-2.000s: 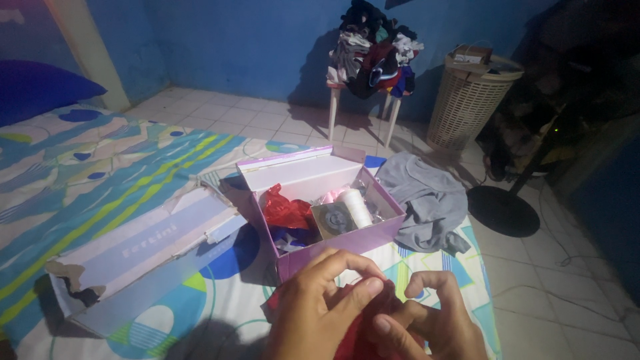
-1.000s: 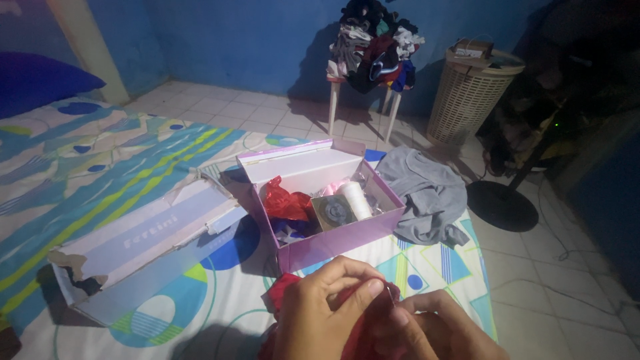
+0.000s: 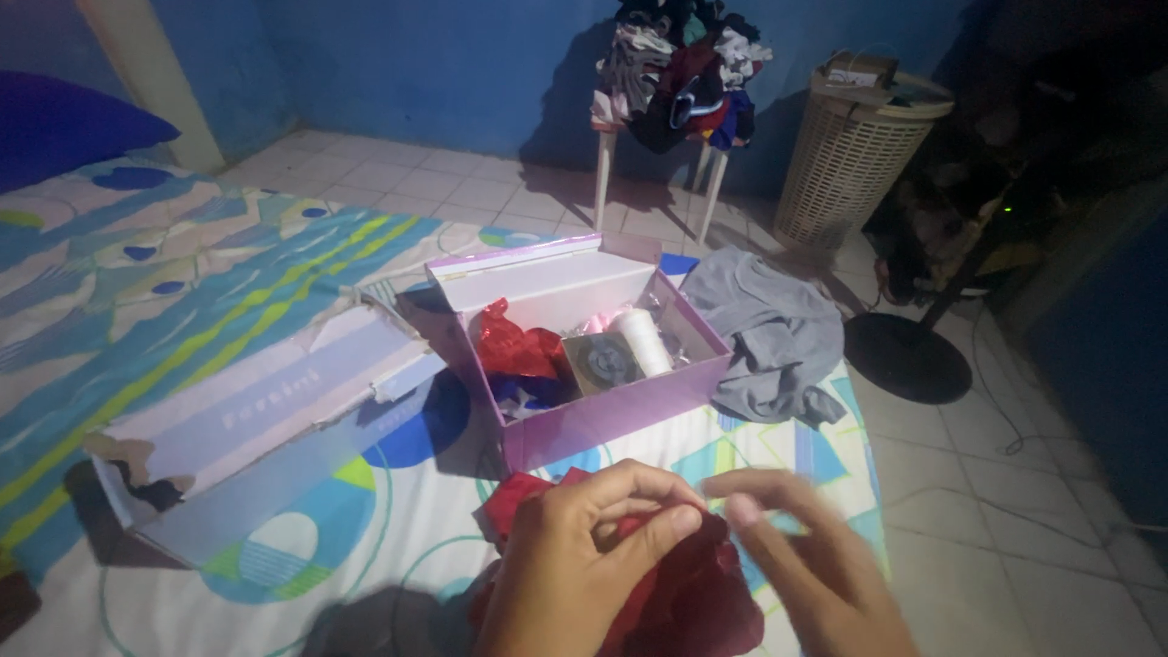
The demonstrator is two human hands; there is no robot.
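Note:
My left hand [image 3: 611, 557] pinches the upper edge of a dark red cloth [image 3: 698, 593] between thumb and fingertips. Just right of that edge is my right hand [image 3: 803, 547], blurred, its thumb and forefinger close to the cloth; whether they grip anything small is not clear. Beyond both hands, an open purple cardboard box [image 3: 620, 401] stands on the bed. Inside it lie a shiny red wrapper [image 3: 516, 342], a white spool of thread [image 3: 644, 342], a flat square packet with a dark round shape [image 3: 604, 362] and blue material [image 3: 531, 392].
A torn pale cardboard box [image 3: 265, 411] lies at the left on the patterned bedsheet [image 3: 301, 584]. Grey cloth [image 3: 771, 328] touches the purple box's right side. Past the bed stand a stool piled with clothes [image 3: 684, 82], a wicker basket [image 3: 849, 164] and a round black stand base [image 3: 908, 356].
My right hand has shifted against the left and its fingers have changed position, now blurred. My left hand keeps its pinch on the red cloth.

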